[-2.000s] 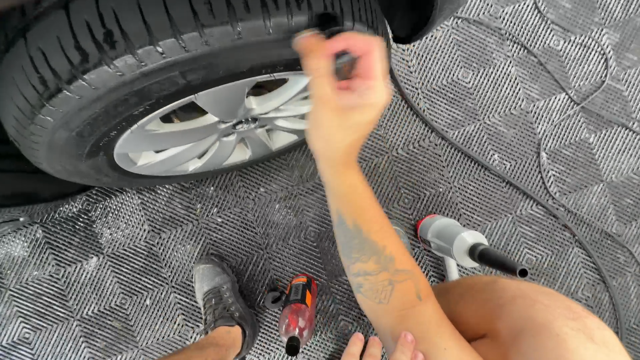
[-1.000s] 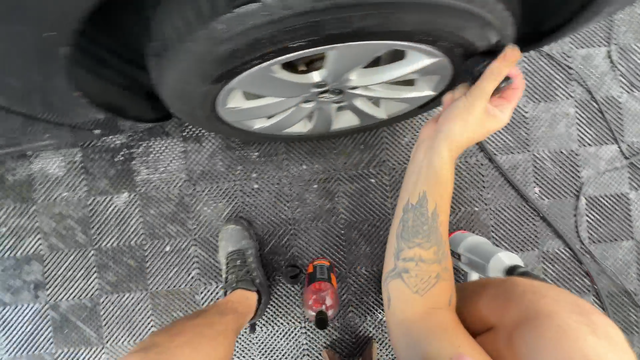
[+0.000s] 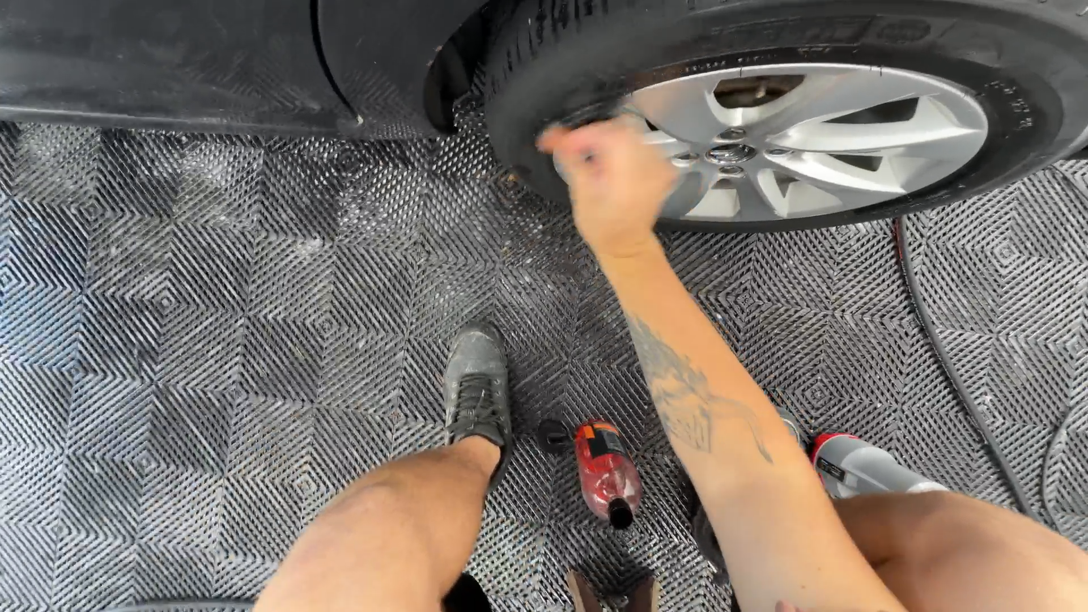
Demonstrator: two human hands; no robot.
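Note:
My right hand (image 3: 614, 183), blurred by motion, closes around a small dark applicator (image 3: 595, 112) against the left part of the black tire (image 3: 531, 93). The applicator is mostly hidden, and its exact kind cannot be told. Beside the hand is the silver alloy wheel (image 3: 731, 153), its lower left spokes partly covered by the hand. My left hand cannot be made out; only a sliver of skin shows at the bottom edge. A bottle of red liquid (image 3: 609, 472) with a black cap lies or stands on the floor below my right forearm.
A dark car body panel (image 3: 170, 64) spans the upper left. A grey-and-red handheld device (image 3: 867, 466) is beside my right knee. A black cable or hose (image 3: 948, 365) crosses the ribbed floor tiles (image 3: 204, 340) at the right. My shoe (image 3: 478, 382) is left of the bottle.
My right hand has moved from the tire's right side to its left side, with the dark applicator still in it. The view has shifted strongly.

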